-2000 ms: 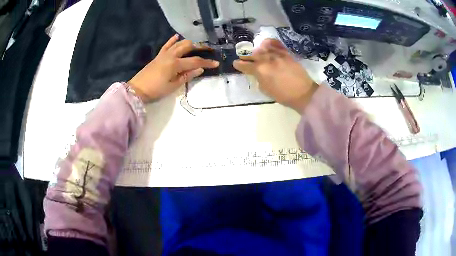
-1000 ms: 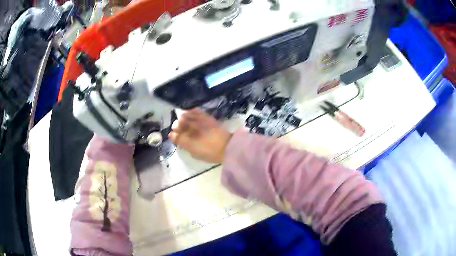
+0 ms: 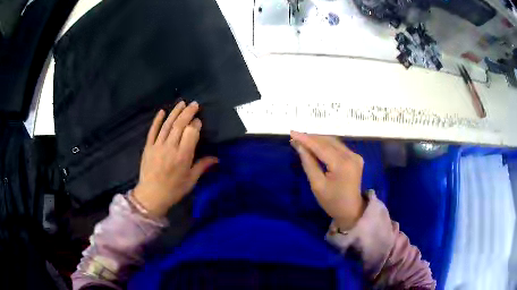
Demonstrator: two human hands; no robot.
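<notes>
Black fabric panels (image 3: 147,56) lie over the left part of the white table and hang past its front edge; two corners overlap at the right. A small metal pull (image 3: 75,150) shows near the panels' lower left. My left hand (image 3: 173,156) lies flat on the black fabric, palm down, fingers spread. My right hand (image 3: 331,173) is over the blue apron, just in front of the table edge, with thumb and fingertips together. I cannot tell whether anything thin is between them.
The white table (image 3: 340,79) has printed ruler marks along its front. Small black-and-white squares (image 3: 418,48) are piled by the sewing machine (image 3: 465,14). Reddish-handled snips (image 3: 473,93) lie to their right. Pale sheets (image 3: 484,221) sit in a blue bin (image 3: 422,209) at lower right.
The black fabric now lies farther forward, over the table's front left. Both hands have come away from the needle area towards me. The view has shifted, and the machine head is mostly out of it.
</notes>
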